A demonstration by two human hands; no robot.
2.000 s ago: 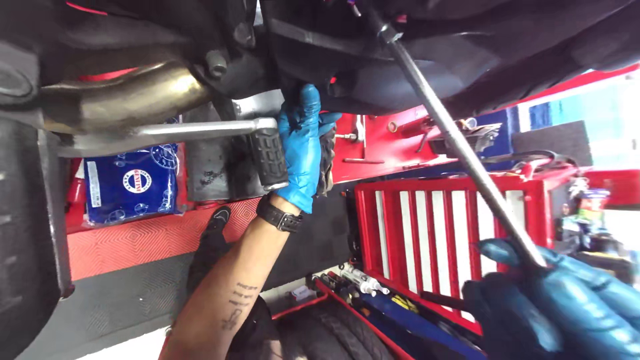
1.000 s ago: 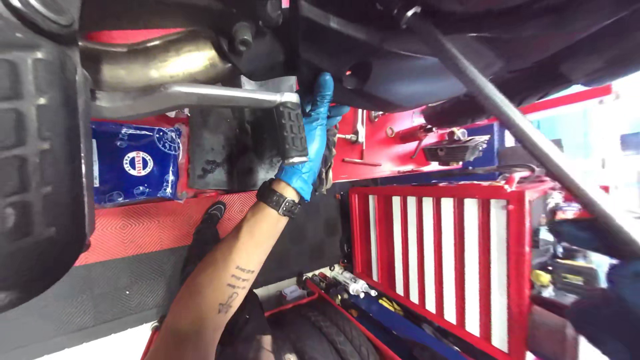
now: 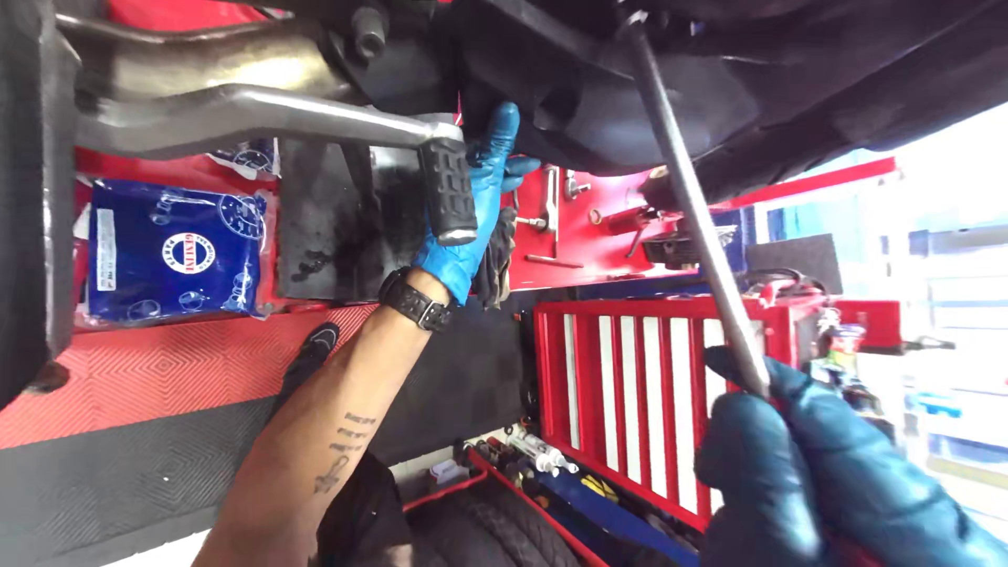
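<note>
My left hand (image 3: 472,220), in a blue glove, reaches up beneath the dark body of the motorcycle. Its fingers are spread, and the ribbed rubber end (image 3: 449,189) of a metal foot lever (image 3: 315,114) lies in front of the palm, hiding part of it. Whether they touch is not clear. At lower right my right hand (image 3: 795,465), also gloved, has its thumb and fingers around the lower end of a long steel tool bar (image 3: 697,205). The bar slopes up to a fitting (image 3: 634,20) under the dark bodywork; its far end is hidden.
A blue parts bag (image 3: 173,252) and a black mat (image 3: 331,220) lie at left. Hand tools (image 3: 551,205) and dark work gloves (image 3: 496,260) rest on a red surface. A red tool cabinet (image 3: 551,378) with pale drawer fronts stands at right; a tyre (image 3: 480,524) is below.
My right hand has moved left into fuller view, and the bar's lower end has swung left with it since one second ago. My left hand stays behind the lever's rubber end.
</note>
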